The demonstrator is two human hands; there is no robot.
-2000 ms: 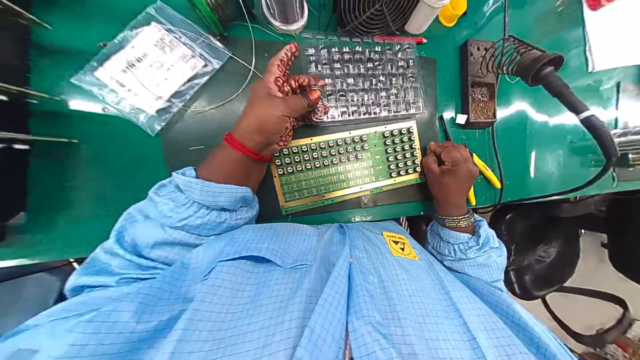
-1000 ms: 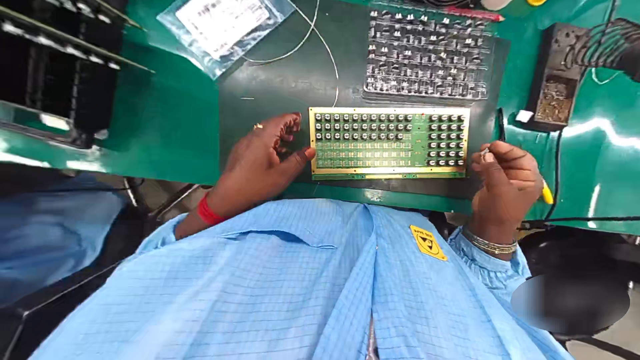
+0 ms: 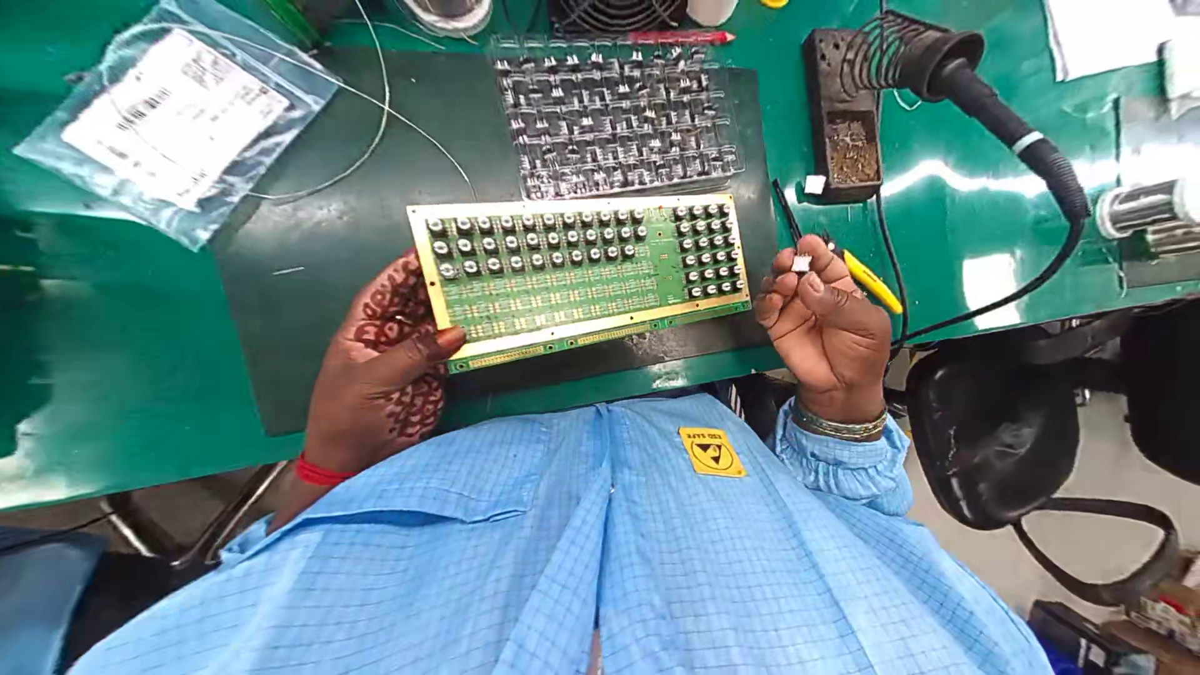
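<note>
A green circuit board (image 3: pixel 562 291) with rows of round black-and-white components and a gold-coloured border is tilted, its left end gripped by my left hand (image 3: pixel 394 366). Between the fingertips of my right hand (image 3: pixel 830 323), just past the board's right end, is a small white component (image 3: pixel 802 263). Behind the board lies a clear plastic tray (image 3: pixel 619 122) holding small black parts with metal leads. Yellow-handled pliers or cutters (image 3: pixel 872 281) lie partly hidden behind my right hand, close to a thin black tool (image 3: pixel 786 211).
A soldering iron (image 3: pixel 1012 122) rests in its coiled stand (image 3: pixel 830 103) at the back right. Solder wire (image 3: pixel 384 103) curls over the dark mat (image 3: pixel 309 234). A labelled plastic bag (image 3: pixel 178 122) is at the left, a red pencil (image 3: pixel 684 37) behind the tray, a solder spool (image 3: pixel 1139 208) far right.
My left hand, beside the board a second ago and over the tray before that, now holds the board's left end. The board has become tilted. My right hand has turned palm up.
</note>
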